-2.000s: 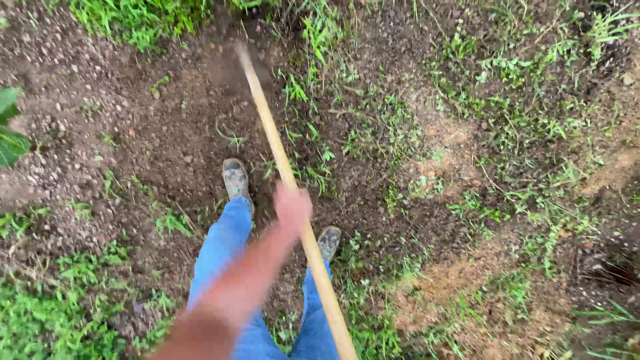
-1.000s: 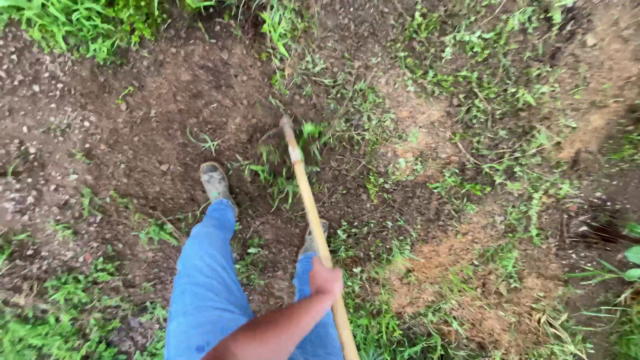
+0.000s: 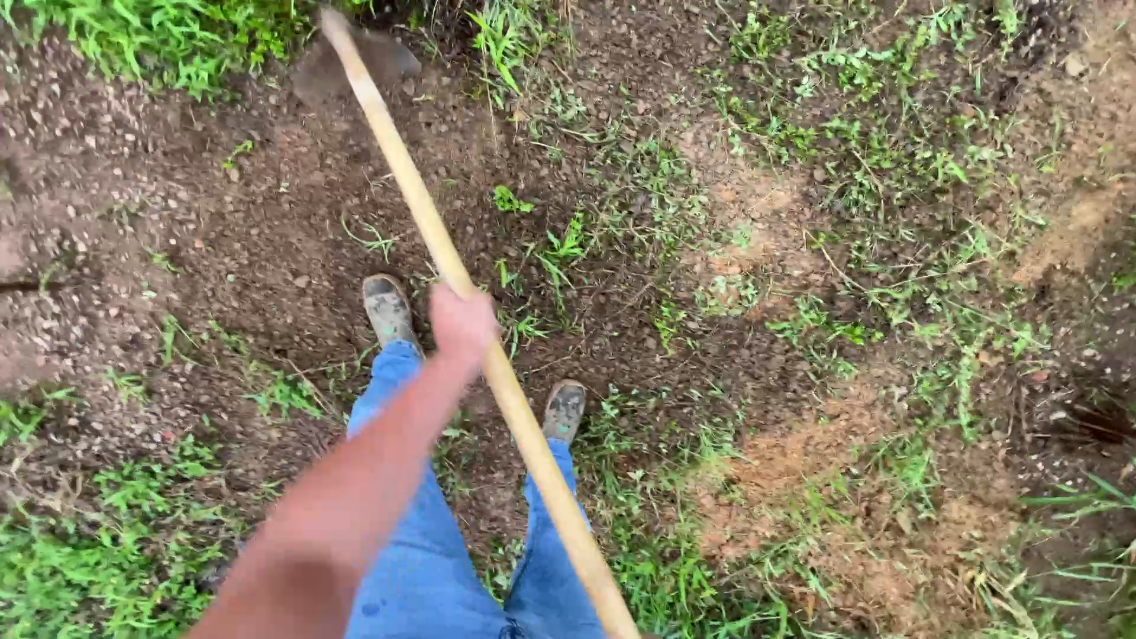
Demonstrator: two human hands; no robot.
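Note:
My left hand (image 3: 463,324) is closed around the pale wooden handle of a long hoe (image 3: 524,422), roughly halfway along the part that shows. The handle slants from the bottom edge up to the top left. At its far end, the blurred metal hoe blade (image 3: 359,67) is over bare soil beside a patch of green weeds (image 3: 195,40). The near end of the handle runs out of the frame at the bottom. My right hand cannot be made out.
My boots (image 3: 387,309) stand apart on dark, pebbly soil (image 3: 266,204), with the handle crossing between them. Small green tufts (image 3: 564,248) grow ahead of my feet. Scattered weeds and patches of lighter dirt (image 3: 799,461) lie to the right. More weeds (image 3: 106,550) grow at lower left.
Since a second ago, the hoe's head has swung away from my feet, up and left to the weeds' edge. My left hand has moved forward and left with the handle.

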